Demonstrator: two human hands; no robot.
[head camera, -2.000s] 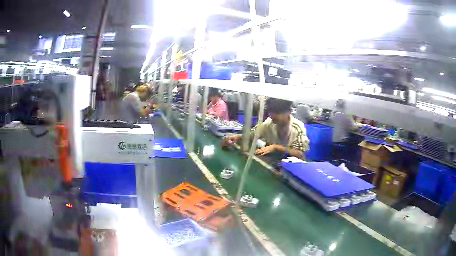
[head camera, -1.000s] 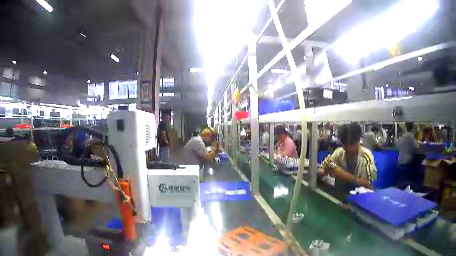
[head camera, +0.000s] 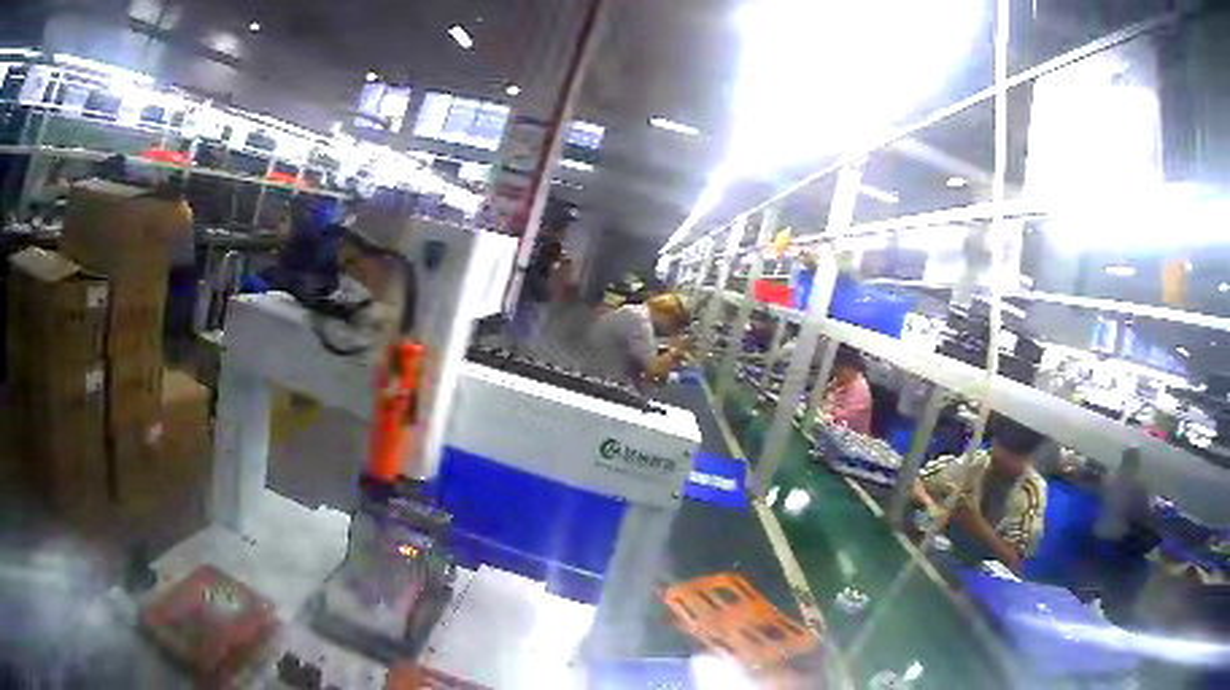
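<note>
Neither of my hands is in the picture. Nearest in front of me is a white gantry machine (head camera: 567, 438) with a green logo. A bright orange screwdriver head (head camera: 394, 411) hangs upright from it, blurred. Below is a dark screw feeder (head camera: 385, 573) with red digits. A flat reddish fixture (head camera: 209, 617) lies on the white machine table (head camera: 290, 539), left of the feeder. An orange lattice tray (head camera: 738, 617) lies between the machine and the belt.
The green conveyor belt (head camera: 816, 519) runs away on the right, with small white units (head camera: 851, 600) on it. A person (head camera: 991, 499) sits across it beside a blue sheet (head camera: 1045, 613). Cardboard cartons (head camera: 115, 337) stand left. A blue tote (head camera: 533, 512) shows behind the gantry.
The view has swung left, so the machine, belt and orange tray appear further right. The cartons and reddish fixture at left now show clearly. No hand has come into view.
</note>
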